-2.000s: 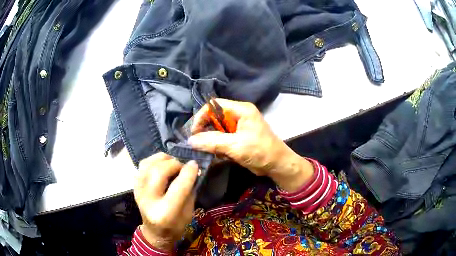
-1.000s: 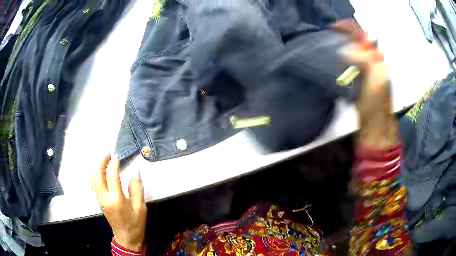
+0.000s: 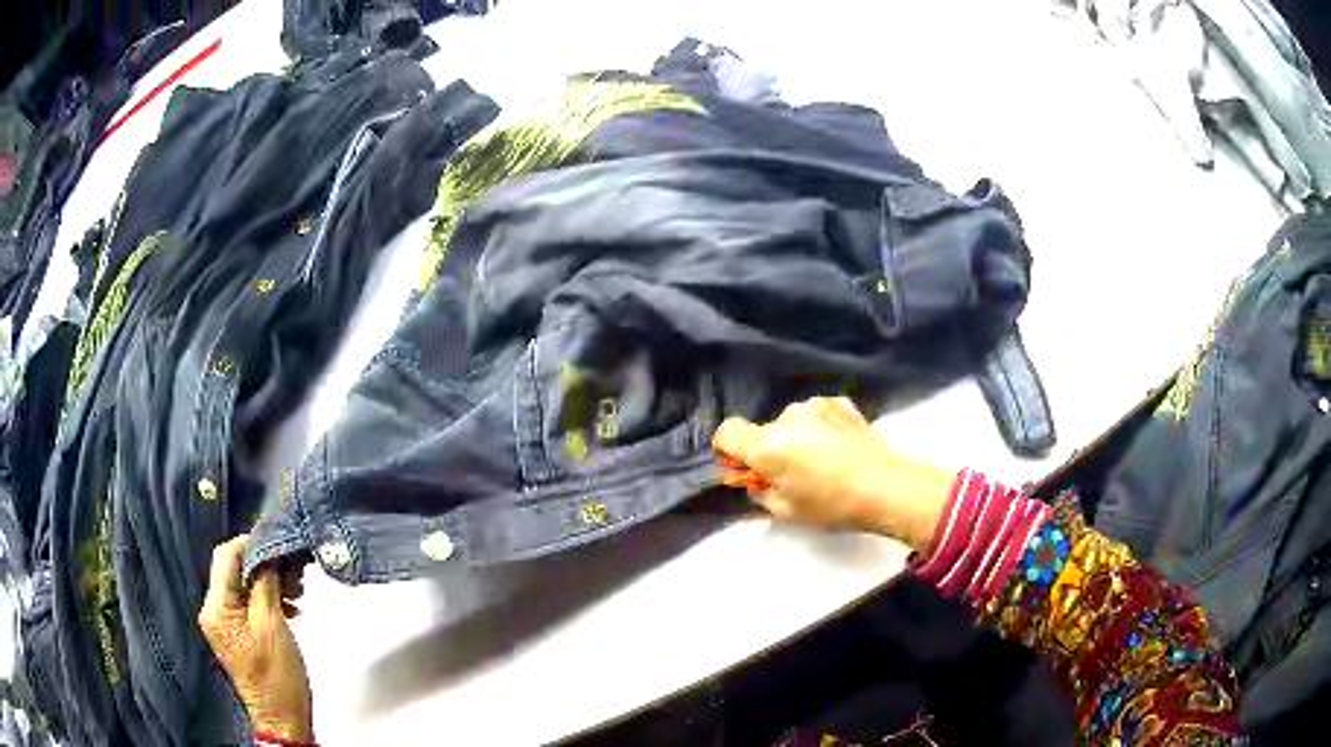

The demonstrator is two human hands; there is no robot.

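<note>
A dark blue-grey denim jacket (image 3: 657, 263) lies bunched on the white tabletop, with yellow-green embroidery at its upper left. A stitched edge strip with metal buttons runs along its near side, lifted a little above the table. My left hand (image 3: 260, 635) pinches the jacket's near left corner. My right hand (image 3: 818, 467) grips the strip further right. A bit of the orange handle of the thread snips (image 3: 742, 473) shows in my right fist; the blades are hidden.
Dark garments with buttons and embroidery (image 3: 161, 409) are piled at the left. Another dark garment (image 3: 1212, 453) hangs over the table edge at the right. Pale garments (image 3: 1241, 88) lie at the upper right. The table's front edge runs below my right arm.
The jacket has been turned and spread, with its buttoned strip now stretched between my hands. My left hand has closed on the corner; my right hand has come from the far right to the strip.
</note>
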